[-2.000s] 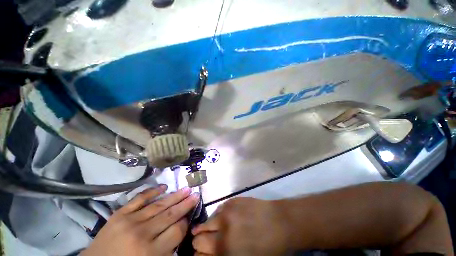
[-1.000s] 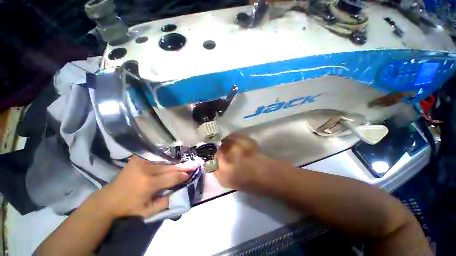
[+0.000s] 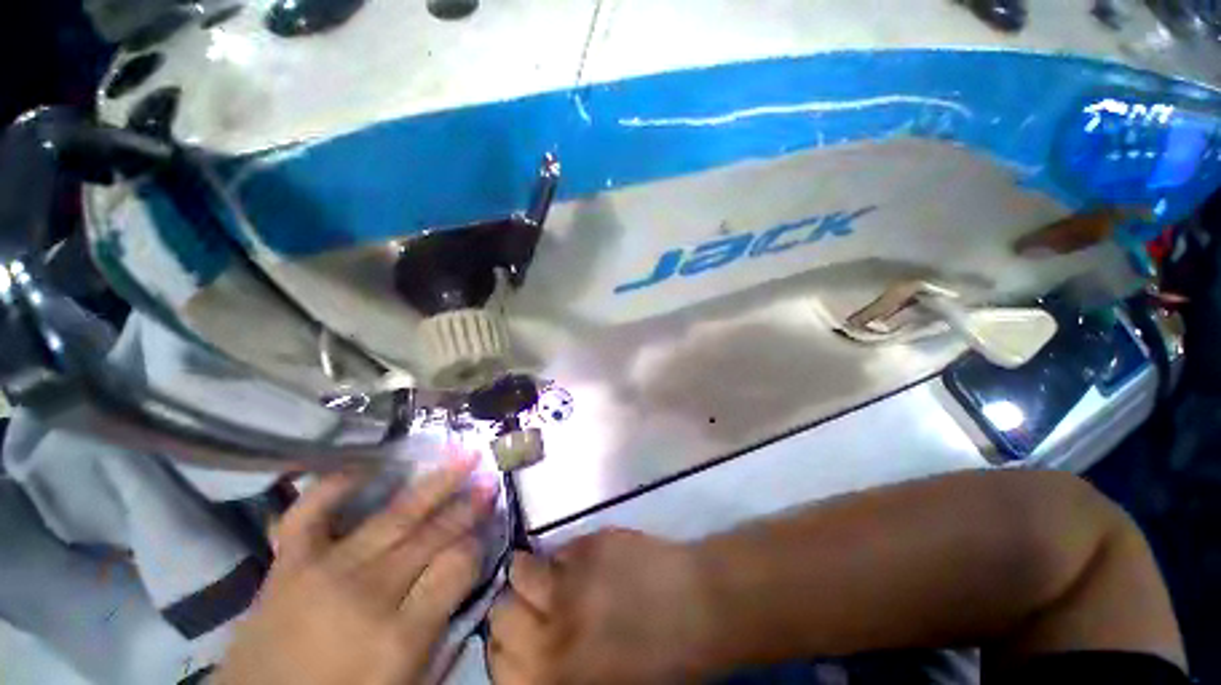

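The light grey garment piece (image 3: 194,502), with a dark panel at its lower edge, lies bunched left of the needle area. My left hand (image 3: 368,575) lies flat on the cloth just below the presser foot area, fingers spread and partly blurred. My right hand (image 3: 589,602) is beside it, fingers curled on a narrow black strip (image 3: 520,515) that runs up towards the foot. The sewing machine head (image 3: 750,254) is above both hands. The needle and foot are lost in glare and behind machine parts.
A curved shiny metal guard (image 3: 147,422) crosses the left side. A pale ribbed knob (image 3: 465,348) sits above the needle area. A pale lever (image 3: 1011,335) sticks out low on the arm. A phone (image 3: 1038,381) lies on the table (image 3: 803,462) at the right.
Since one second ago, my right hand has come down from beside the needle to the black strip. My left hand has flattened on the cloth. The view has moved closer to the machine.
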